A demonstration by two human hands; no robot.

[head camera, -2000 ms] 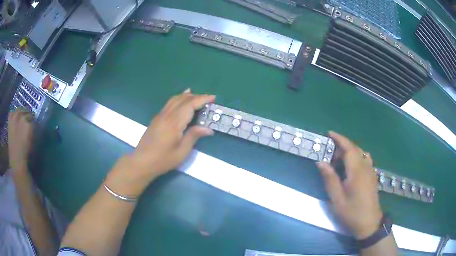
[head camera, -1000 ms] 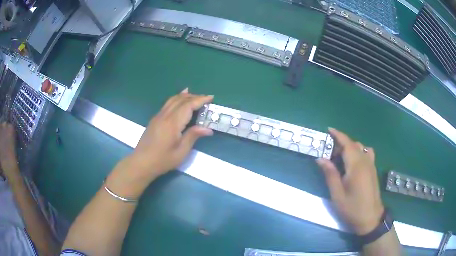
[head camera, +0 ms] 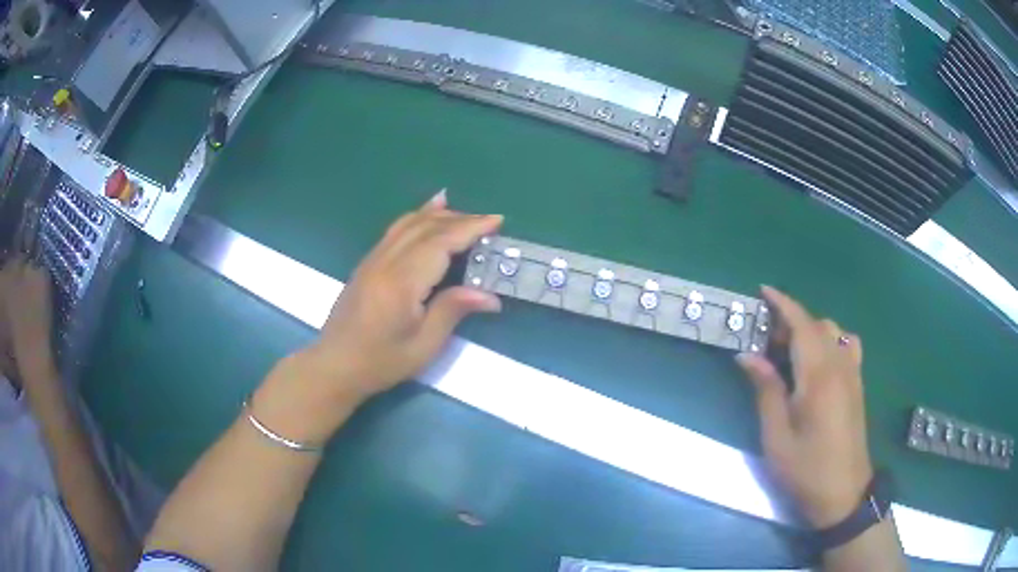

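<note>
A grey jig bar (head camera: 625,295) with a row of small round silver components is held level across the middle of the view, seats facing me. My left hand (head camera: 396,302) grips its left end between thumb and fingers. My right hand (head camera: 813,408) grips its right end the same way. The bar is over the green surface, beyond the near bright metal strip (head camera: 603,430). I cannot tell if it touches the surface.
Jigs (head camera: 553,103) stand end to end along the far strip, up to a dark stop block (head camera: 683,151). Stacked jigs (head camera: 843,134) stand at far right. Another jig (head camera: 960,437) lies at right. A machine with a red button (head camera: 118,184) and a coworker's arm (head camera: 50,380) are at left.
The far left jig has closed up to the one by the stop block. The jig at the right has shifted further right in view. Both hands still hold the bar, now tilted slightly differently.
</note>
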